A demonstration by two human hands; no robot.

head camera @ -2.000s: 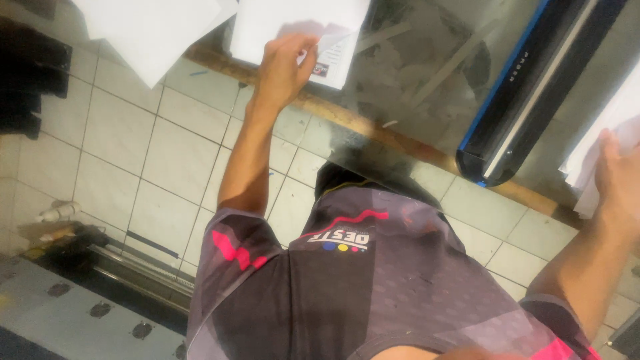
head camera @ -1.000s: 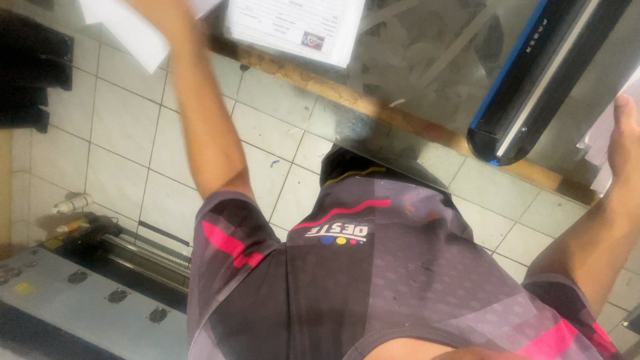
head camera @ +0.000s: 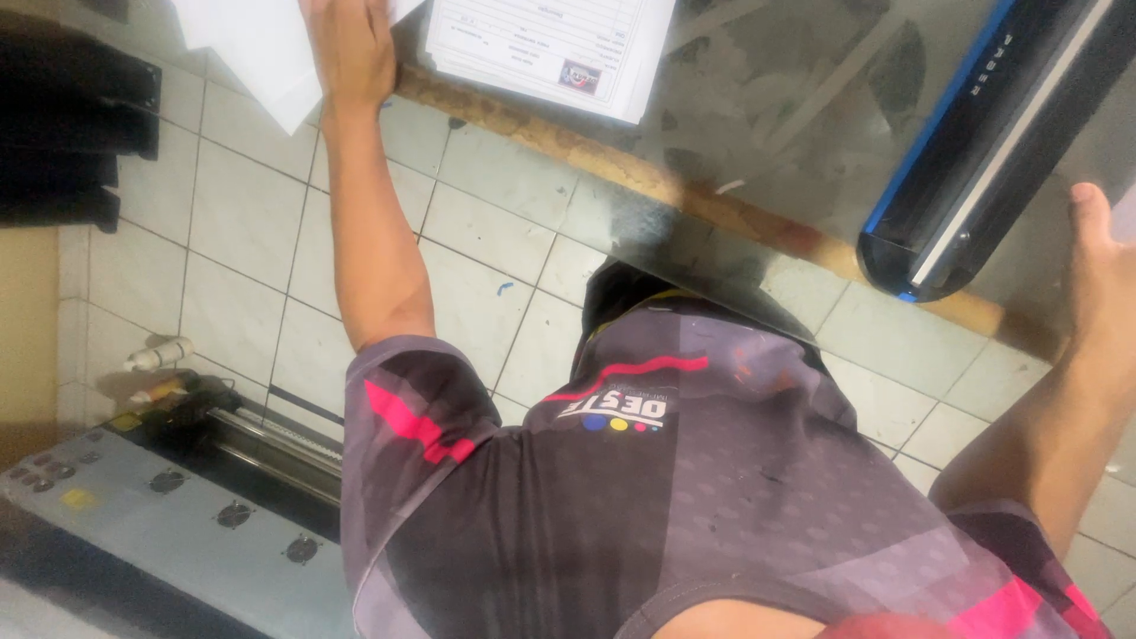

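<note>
My left hand [head camera: 353, 49] is at the top left, over loose white sheets of paper [head camera: 257, 62] that reach past the table edge. Its fingertips are cut off by the frame's top, so its hold on the paper cannot be told. To its right lies a stack of printed forms [head camera: 550, 58] with a small colour logo, on the glass tabletop. My right hand [head camera: 1105, 275] is at the right edge, thumb up against white paper [head camera: 1125, 216], most of which is out of view; the fingers are hidden.
A black and blue paper trimmer [head camera: 985, 151] lies across the glass tabletop [head camera: 763, 98], which has a worn wooden edge [head camera: 612, 164]. Below left stands a grey machine with fans [head camera: 204, 506], near a white bottle [head camera: 160, 353] on the tiled floor. Dark objects [head camera: 62, 133] are at upper left.
My left hand has moved from the stack of printed forms to the loose sheets at the left. My right hand stays at the right edge beside the paper.
</note>
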